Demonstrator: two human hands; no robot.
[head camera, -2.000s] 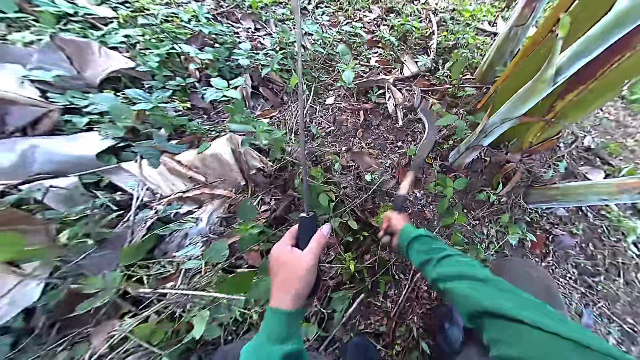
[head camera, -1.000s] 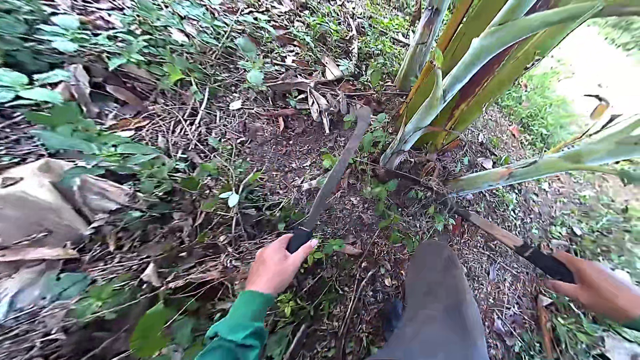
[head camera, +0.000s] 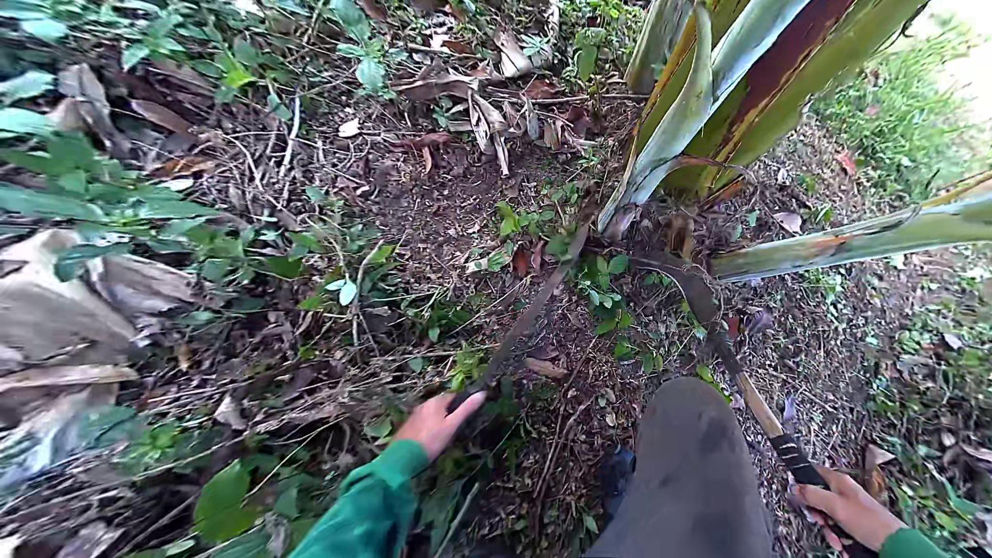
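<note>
My left hand (head camera: 440, 422) grips the dark handle of a machete (head camera: 527, 322), whose long blade points up and right, its tip at the foot of a banana-like plant (head camera: 697, 116). At the lower right my right hand (head camera: 845, 508) is closed on the black-wrapped end of a wooden-handled sickle (head camera: 752, 395). The sickle's curved dark blade (head camera: 694, 291) lies at the plant's base, just right of the machete tip. Small green weeds (head camera: 604, 287) grow between the two blades.
A cut or bent pale green stalk (head camera: 852, 240) juts right from the plant base. Large dry leaves (head camera: 58, 302) lie at the left among green weeds. My bent knee (head camera: 690, 457) is at the lower middle, with a dark shoe (head camera: 618, 473) beside it.
Two seconds ago the machete stood nearly upright and the sickle was left of the plant; now the machete slants to the plant base and the sickle is below it. The view has shifted right.
</note>
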